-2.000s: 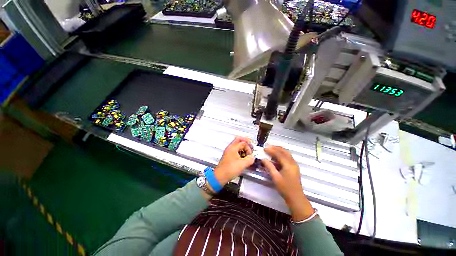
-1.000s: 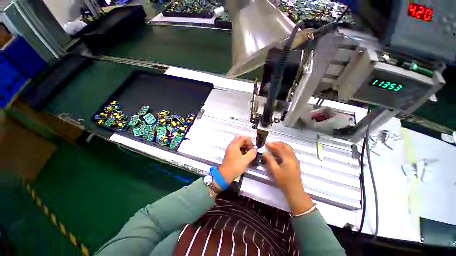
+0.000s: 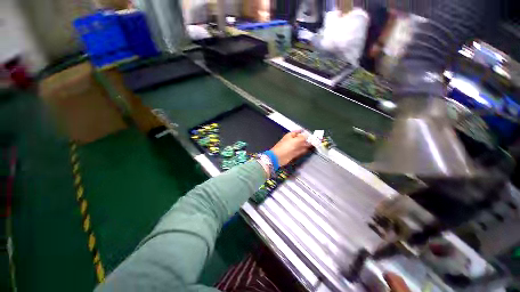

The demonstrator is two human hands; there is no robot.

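Observation:
My left hand (image 3: 292, 148), with a blue band at the wrist, reaches over the right back corner of the black tray (image 3: 246, 124). A small white part with a yellow and green circuit board (image 3: 325, 142) shows at its fingertips; blur hides the exact grip. Green circuit boards (image 3: 232, 155) and yellow-and-black ones (image 3: 207, 137) lie in the tray, partly behind my forearm. Only a bit of my right hand (image 3: 395, 282) shows at the bottom edge, so its fingers cannot be read. The blurred soldering machine (image 3: 393, 222) stands at the right.
The grooved aluminium plate (image 3: 325, 197) lies between tray and machine. A metal fume hood (image 3: 425, 140) hangs at the right. Behind are the green conveyor (image 3: 308, 100), stacked black trays (image 3: 235, 50) and blue crates (image 3: 114, 37). A person in white (image 3: 344, 34) is at the back.
The view has swung left. My left hand has left the soldering spot and moved to the tray's back corner. My right hand has parted from it and is mostly out of the picture.

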